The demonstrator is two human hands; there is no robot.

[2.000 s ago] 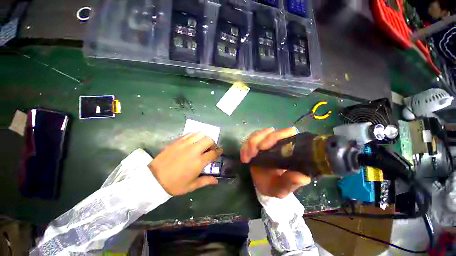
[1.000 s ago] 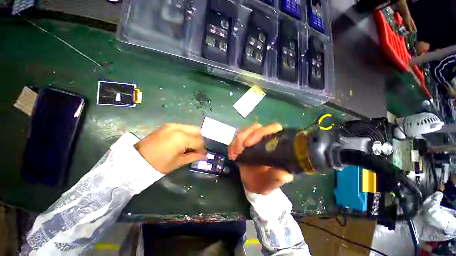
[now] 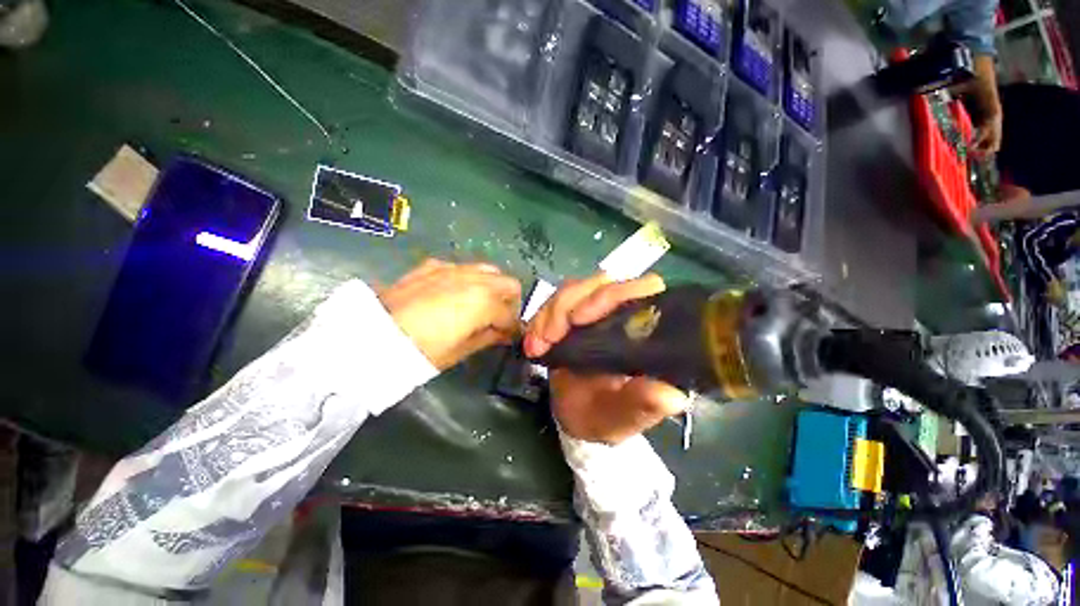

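My right hand (image 3: 610, 397) is closed around the black electric screwdriver (image 3: 663, 337), which has a yellowish collar. Its front end points left, over a small opened keypad phone (image 3: 521, 376) on the green mat. The phone is mostly hidden by my hands. My left hand (image 3: 456, 310) has its fingertips bent together at the screwdriver's front end, above the phone. Whether they pinch something cannot be seen. A white card (image 3: 539, 296) shows partly between my hands.
An LCD module (image 3: 355, 201) and a large black smartphone (image 3: 184, 278) lie left. A clear blister tray (image 3: 509, 136) with several phones is behind. A paper label (image 3: 635, 252) lies before it. A blue solder stand (image 3: 825, 459) is right. Another person's hand (image 3: 987, 118) is at the red bin (image 3: 947, 178).
The view has shifted, so bench items sit further right. My left hand has moved from over the phone to the screwdriver's front end. My right hand still holds the screwdriver.
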